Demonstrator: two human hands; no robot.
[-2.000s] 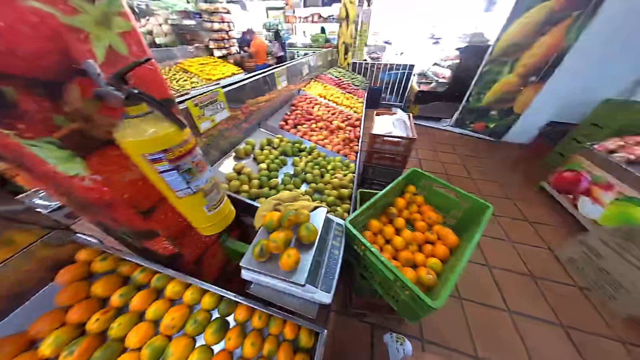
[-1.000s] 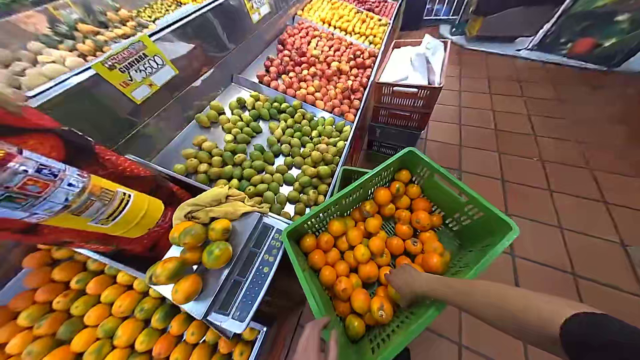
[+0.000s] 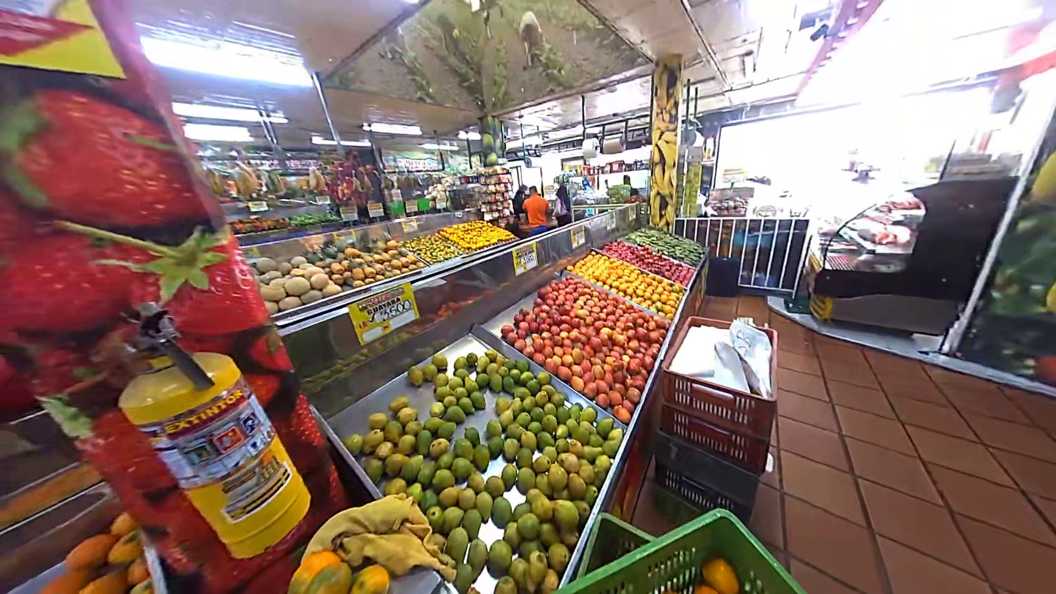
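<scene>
Neither of my hands shows in the head view now. At the bottom right, a green plastic crate (image 3: 685, 554) with orange fruit (image 3: 719, 575) inside is cut off by the frame. Several orange-and-green fruits (image 3: 328, 576) sit at the bottom edge, partly under a yellow cloth (image 3: 381, 536). Beyond them a metal display bin (image 3: 425, 396) holds many green fruits (image 3: 528, 450). Red-orange fruits (image 3: 590, 342) fill the section behind.
A yellow fire extinguisher (image 3: 219, 454) stands by the strawberry-printed pillar (image 3: 99, 247) on the left. Stacked crates (image 3: 718, 421) topped with white bags (image 3: 716, 355) stand on the tiled floor (image 3: 891, 478). Far back, a person in orange (image 3: 536, 211) is near the shelves.
The view has swung up and away from the green crate. One second ago my right hand was on the orange fruit in it and my left hand was at its near edge; both are out of view now.
</scene>
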